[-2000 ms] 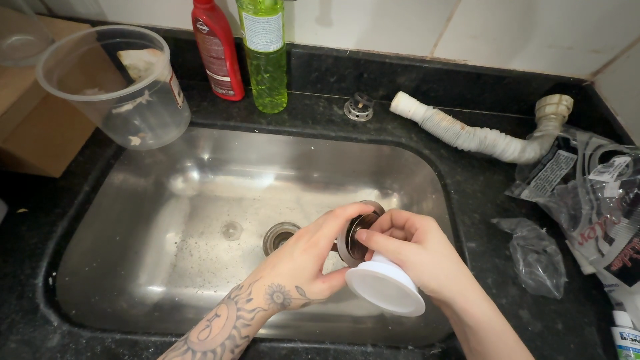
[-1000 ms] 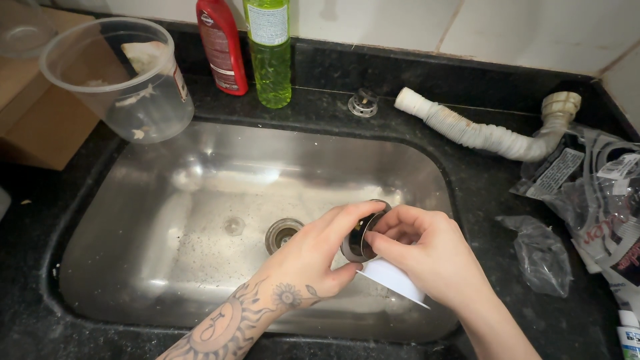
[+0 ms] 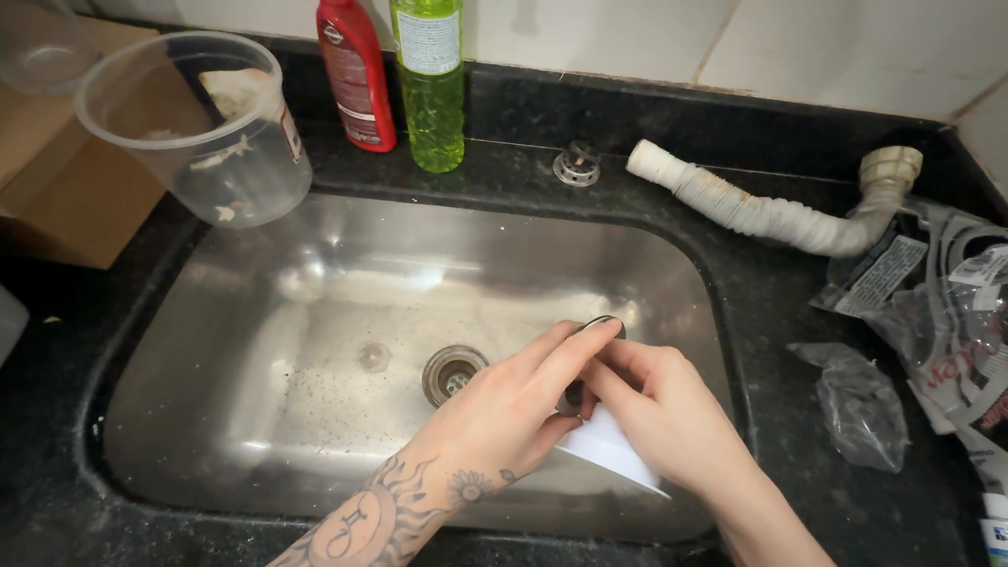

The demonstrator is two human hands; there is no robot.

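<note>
My left hand, with a tattooed forearm, grips a round dark part with a metal rim over the right side of the stainless steel sink. The fingers of my right hand close on the same part from the right, and both hands hide most of it. A white plastic flared piece shows below the part, tilted between my hands; whether the two are joined cannot be seen. To the left of my hands is the drain in the sink floor.
Behind the sink stand a clear plastic tub, a red bottle, a green bottle, a metal strainer and a white corrugated drain hose. Plastic packaging and a small clear bag lie right; a cardboard box is left.
The white flared piece has tilted from showing its round face to being seen nearly edge-on. My fingers have shifted around the dark part and now cover more of it.
</note>
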